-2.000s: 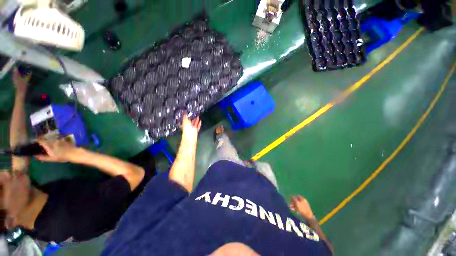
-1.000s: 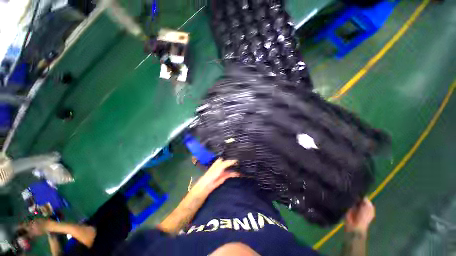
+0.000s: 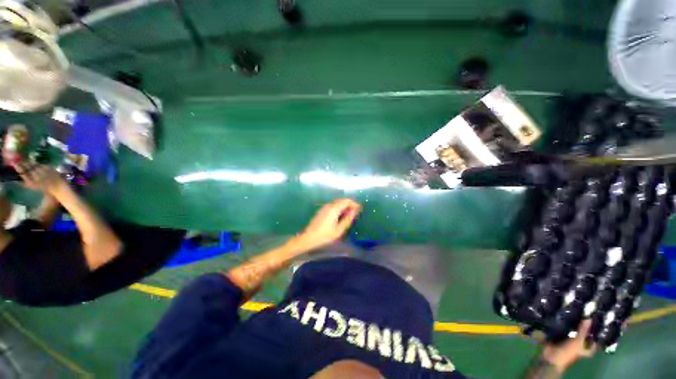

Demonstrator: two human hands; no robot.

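Note:
A black moulded tray [image 3: 582, 248] with rows of rounded pockets lies at the right, over the belt's near edge. My right hand [image 3: 571, 348] is at its near edge, fingers against the rim, partly hidden by it. My left hand [image 3: 333, 222] is over the near side of the green belt [image 3: 244, 207], fingers curled, with nothing visible in it. The white-grey screw feeder [image 3: 482, 137] stands tilted on the belt, left of the tray. Tiny light specks lie beside it. A thick black cylinder, seemingly the screwdriver [image 3: 496, 175], lies between feeder and tray.
Small black units [image 3: 246, 62] stand along the far side. A neighbouring worker's hand [image 3: 44, 178] is at the left, near a blue box [image 3: 89, 141] and a clear-white bag [image 3: 135, 126]. A round white object [image 3: 648, 48] is at the upper right. Yellow lines cross the floor.
The wide tray left the belt in front of me and was carried right in both hands. Now my left hand is off it and over the belt; my right hand remains at a tray's edge. The view has turned.

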